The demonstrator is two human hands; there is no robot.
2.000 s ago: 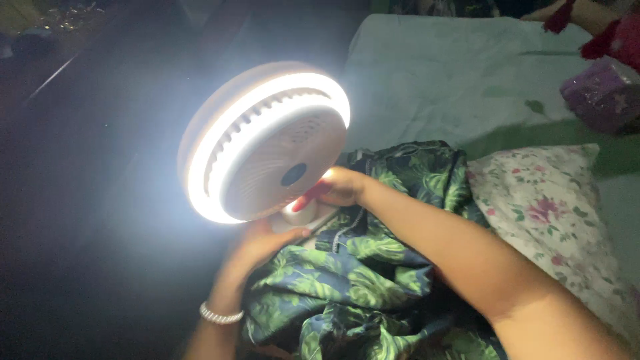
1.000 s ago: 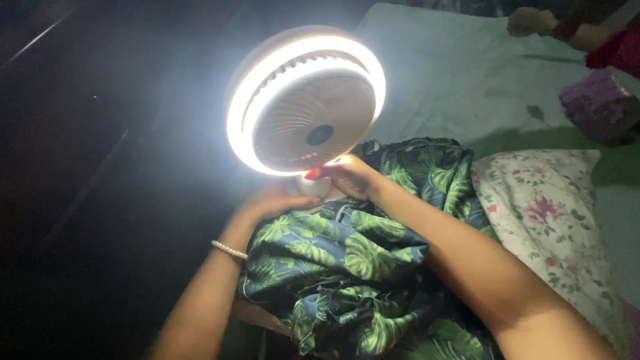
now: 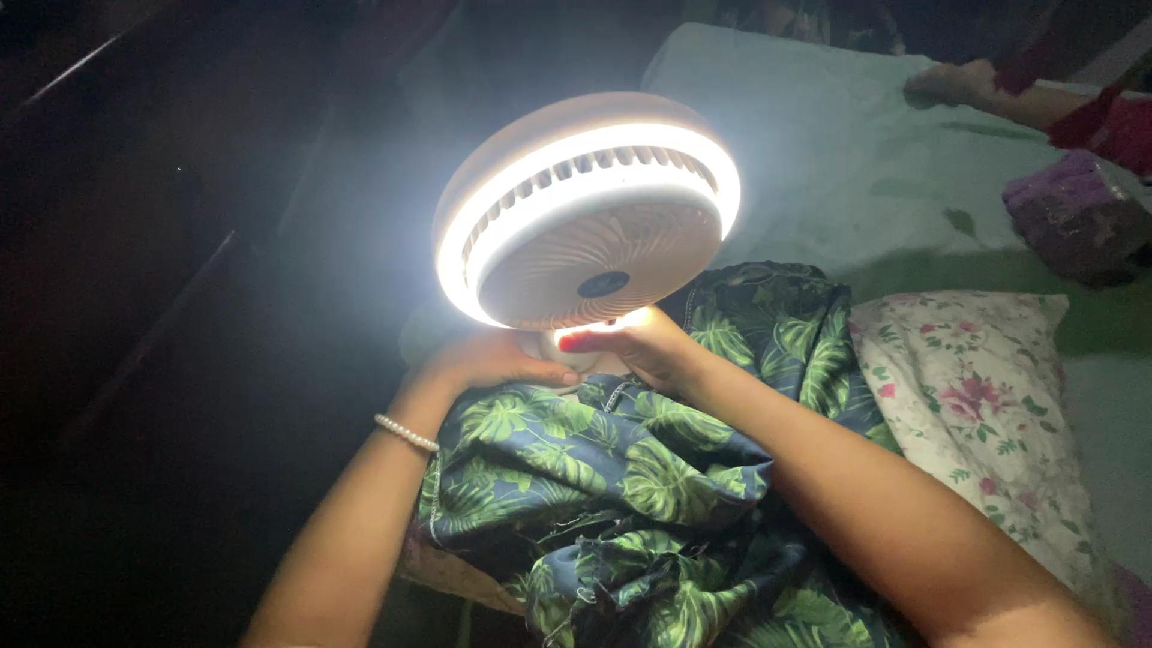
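Note:
A round fan with a lit ring light (image 3: 601, 261) is held up in front of me, its face tilted downward. My left hand (image 3: 490, 362), with a beaded bracelet on the wrist, grips the fan's pale base from the left. My right hand (image 3: 643, 346) holds the neck just under the head, its red-nailed thumb across the front. The fingers of both hands are partly hidden behind the base. Beneath the hands lies bunched dark blue cloth with green leaf print (image 3: 585, 450).
A floral pillow (image 3: 981, 396) lies at the right on a pale green bedsheet (image 3: 810, 153). Beyond it is a purple bundle (image 3: 1075, 216). Another person's bare limb (image 3: 1017, 99) rests at the upper right. The left side is dark.
The fan's head has tipped from facing more toward me to facing further down. Both hands have stayed at its neck and base.

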